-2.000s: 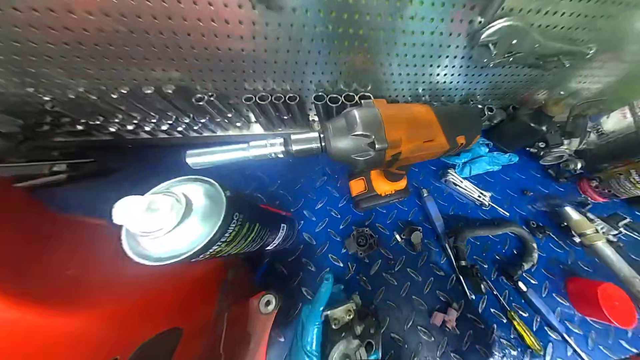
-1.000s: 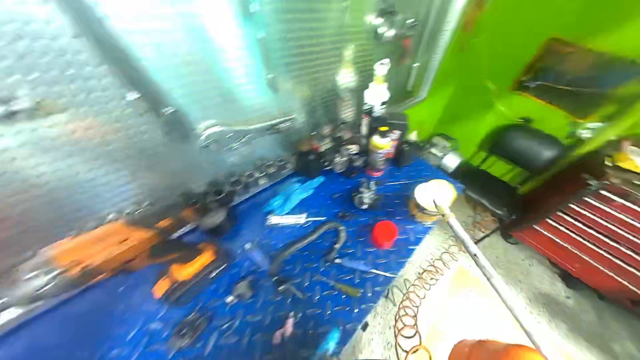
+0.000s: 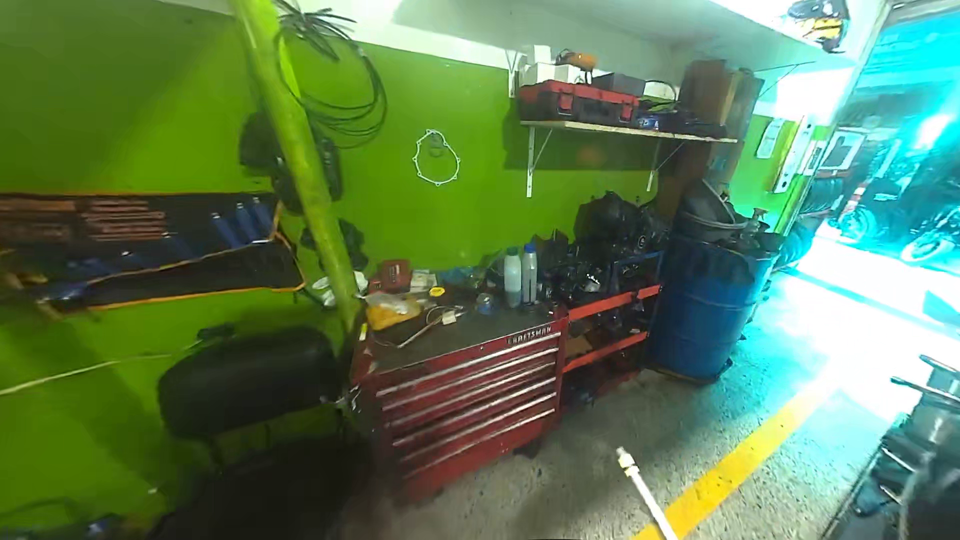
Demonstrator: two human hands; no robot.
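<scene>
Neither my left hand nor my right hand shows in the head view now. A thin white rod or tube [image 3: 645, 491] with a fitting at its tip rises from the bottom edge; what holds it is out of frame. Beyond it stands a red Craftsman tool chest [image 3: 472, 409] with its drawers closed. On the chest top are two plastic bottles [image 3: 513, 277], a yellow bag [image 3: 391, 310], a small clear jar [image 3: 485, 304] and a red box [image 3: 394, 275]. A ring-shaped gasket [image 3: 436, 159] hangs on the green wall.
A black padded chair [image 3: 251, 382] stands left of the chest, near a yellow-green post [image 3: 307, 165]. To the right are a red metal rack [image 3: 611, 304] and a blue drum [image 3: 701, 307]. A wall shelf [image 3: 622, 130] holds a red case [image 3: 577, 103]. Motorcycle parts [image 3: 926, 465] edge the lower right.
The view has swung far right, from the blue workbench to the room. The impact wrench, spray can and bench tools have left view, and so has the gloved hand seen two seconds ago.
</scene>
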